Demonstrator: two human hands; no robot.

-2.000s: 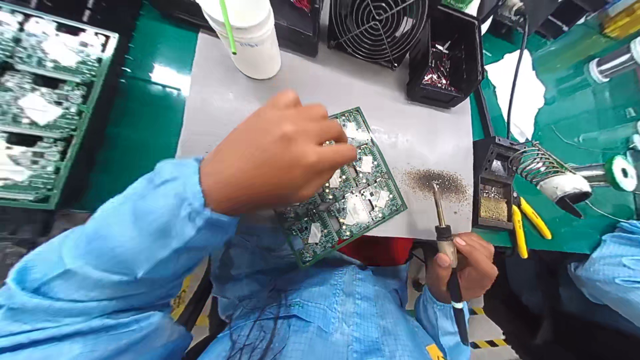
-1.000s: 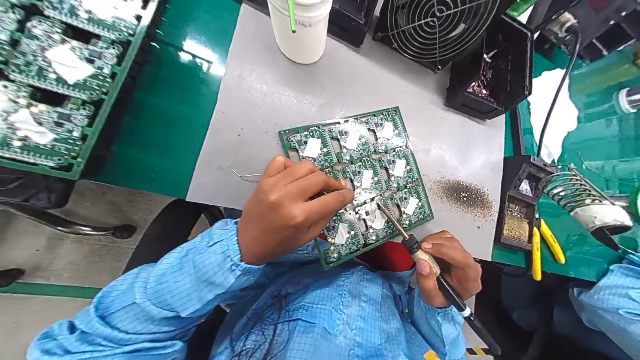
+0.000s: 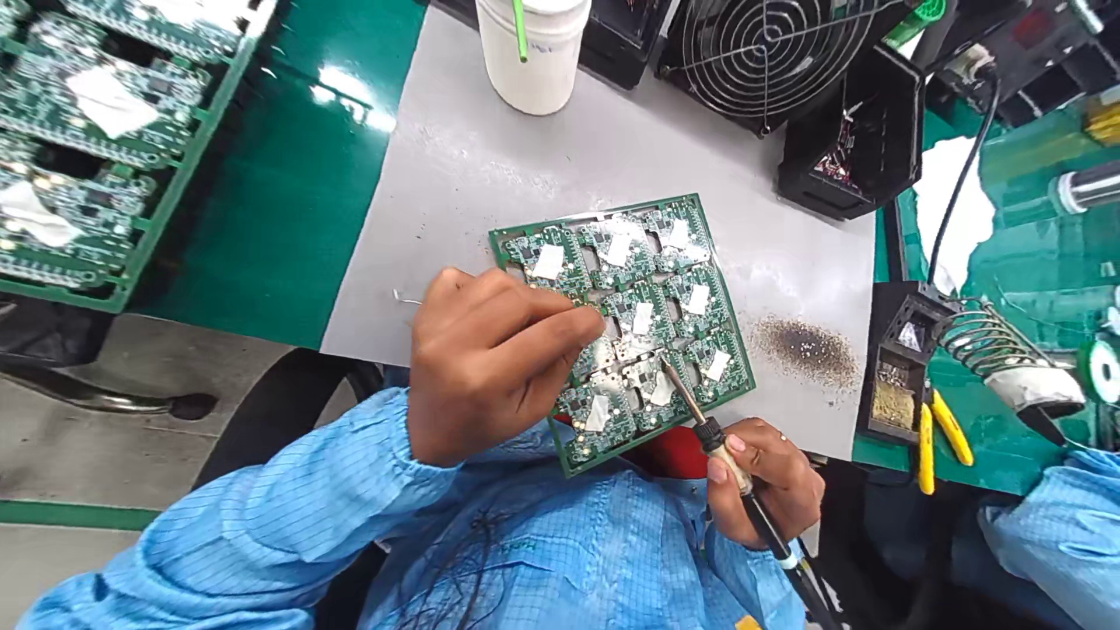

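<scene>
My right hand (image 3: 766,481) grips a soldering iron (image 3: 731,464), whose tip rests on or just over the lower middle of a green panel of circuit boards (image 3: 643,319). Pieces of white tape (image 3: 642,318) are stuck on the boards. My left hand (image 3: 499,363) is above the panel's left side, thumb and fingertips pinched close to the iron's tip. A thin bent wire (image 3: 407,299) shows at the left of that hand; whether the fingers hold it is hidden. The panel lies tilted on a grey mat (image 3: 455,175), its lower edge near my body.
A white tub (image 3: 535,61) and a fan with a wire guard (image 3: 766,52) stand behind. Right are a black parts bin (image 3: 849,149), a pile of brown granules (image 3: 805,350), a soldering iron stand (image 3: 989,341) and yellow-handled pliers (image 3: 927,446). Another board panel (image 3: 166,201) is at left; a person's blue sleeve (image 3: 1067,534) at right.
The soldering iron's tip has moved from the brown granules onto the panel, near my left fingertips. The wire beside my left hand shows one second ago and now. The view has shifted.
</scene>
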